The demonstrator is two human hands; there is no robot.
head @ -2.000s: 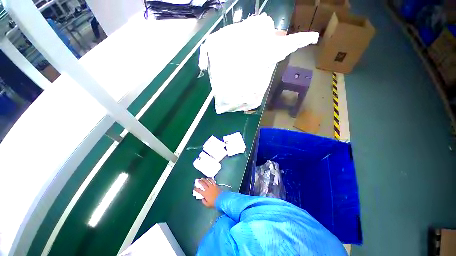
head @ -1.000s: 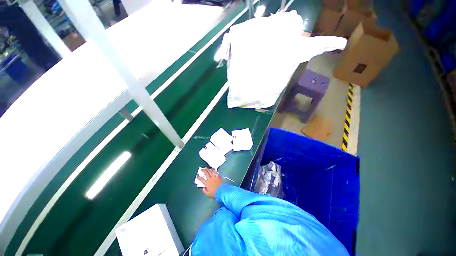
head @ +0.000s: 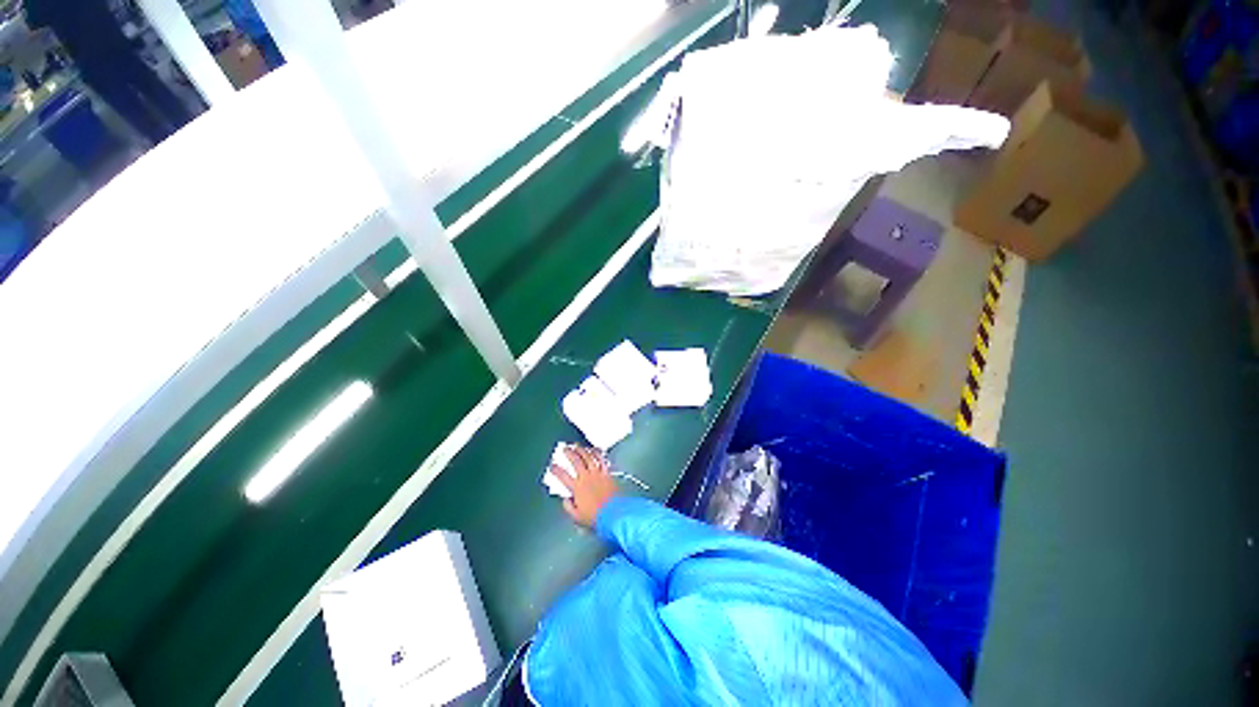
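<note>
My right hand [head: 590, 486], bare with a blue sleeve, has its fingers on a small white label stack [head: 558, 471] on the green bench and covers part of it. A thin pale string trails beside the hand. Several more small white label stacks [head: 598, 413] lie just beyond it, close together. A closed white carton [head: 407, 624] with a small dark mark lies at the bottom left, its lower end cut off by the picture's edge. My left hand is not in view.
A large whitish plastic bag [head: 759, 166] lies farther up the bench. A blue bin [head: 884, 518] with crinkled clear plastic inside stands beside the bench. A purple stool [head: 891, 249], brown carton [head: 1056, 180] and yellow-black tape are beyond. A white post rises at left.
The view has shifted, and more of the white carton shows at the bottom left. My right hand stays on the same small label stack.
</note>
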